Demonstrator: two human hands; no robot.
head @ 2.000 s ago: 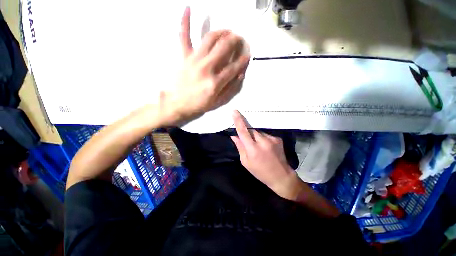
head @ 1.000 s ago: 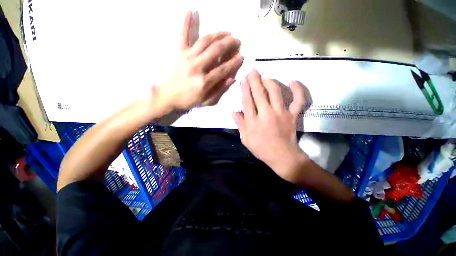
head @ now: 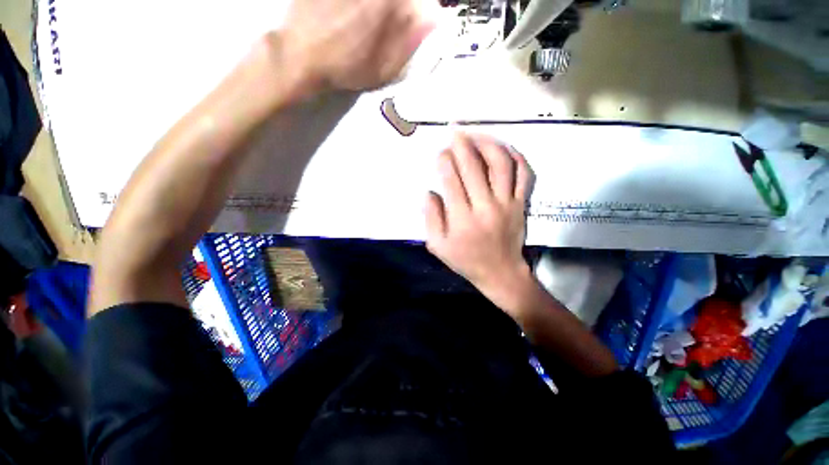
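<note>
My left hand [head: 359,41] is at the top, beside the sewing machine's needle area [head: 474,32]. It is blurred, overexposed and cut by the top edge, so whether it holds a white piece is hidden. My right hand [head: 482,204] lies palm down on the white table [head: 354,191], just in front of the dark outline of the machine bed, thumb apart from the fingers. No thing shows in it; a white piece under it cannot be told from the glare. Green-handled thread snips [head: 764,180] lie at the table's right.
A knurled metal part [head: 551,62] hangs at the top over the tan machine bed [head: 654,82]. Below the table are a blue basket [head: 238,300] at the left and another with red [head: 720,334], white and green scraps at the right. Dark cloth [head: 18,154] is at the far left.
My left hand has moved up to the needle area, uncovering a small curved tan opening on the table. My right hand has come up onto the table. More machine parts show at the top.
</note>
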